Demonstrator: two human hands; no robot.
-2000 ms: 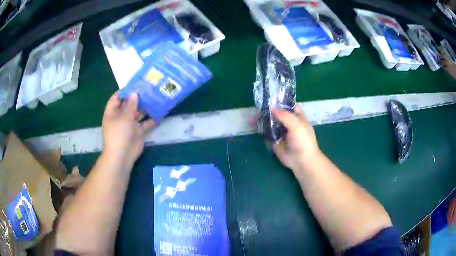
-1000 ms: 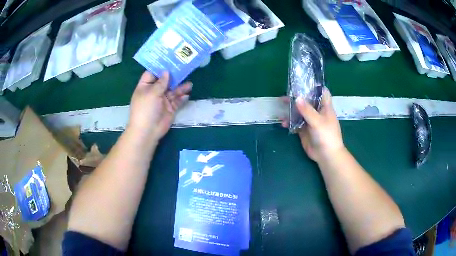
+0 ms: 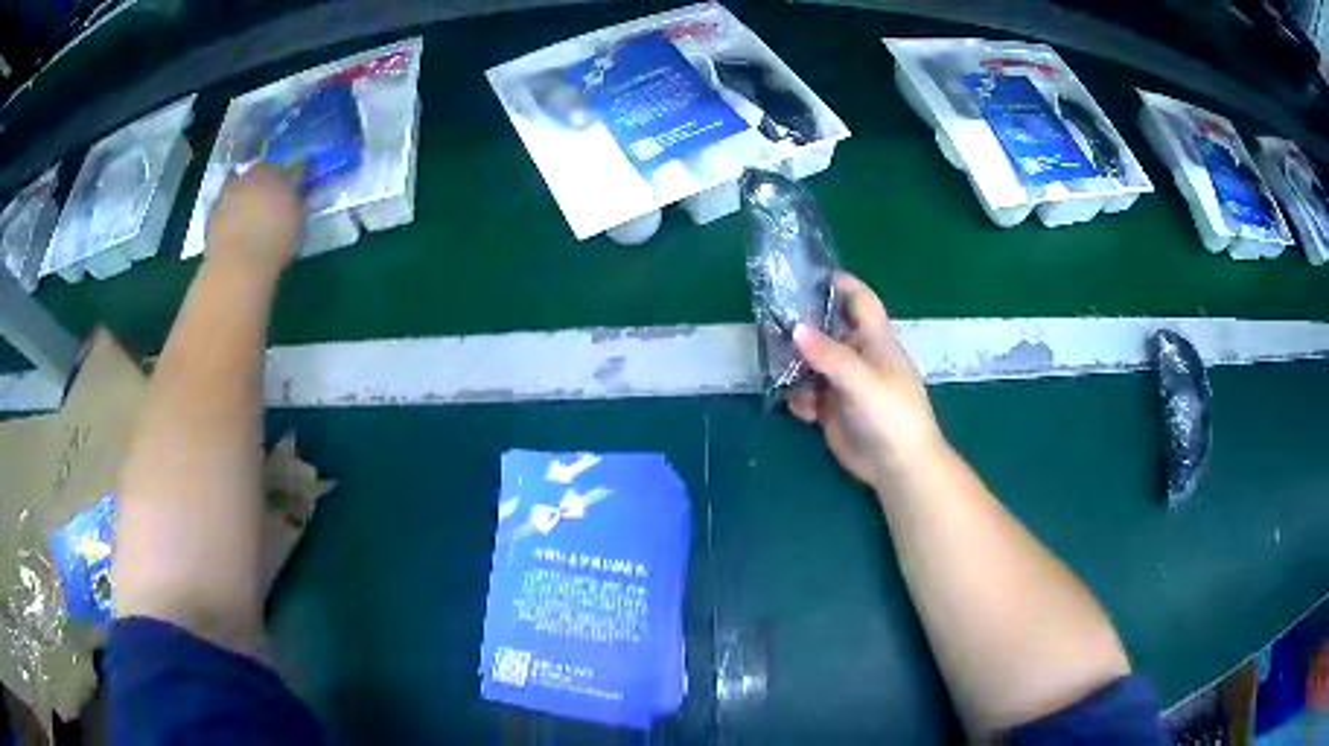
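Note:
My right hand (image 3: 863,382) holds a bagged black part (image 3: 790,262) upright over the pale rail. My left hand (image 3: 257,216), blurred, is at a blue card (image 3: 318,134) on a white tray (image 3: 391,153) at the upper left. Its fingers are unclear, so its grip cannot be told. The centre tray (image 3: 542,134) carries a blue card (image 3: 659,105) and a black part (image 3: 764,96). A stack of blue cards (image 3: 586,590) lies on the green bench, its edges slightly uneven.
Another bagged black part (image 3: 1182,415) lies at the right, its top over the rail (image 3: 641,362). More white trays stand on the green conveyor (image 3: 481,277) at both sides. Torn brown cardboard (image 3: 44,452) with a partly covered blue card (image 3: 88,557) is at the left.
My left hand has moved left from the centre tray to the tray at the upper left, where a blue card now lies. My right hand still holds the black part, further left in view.

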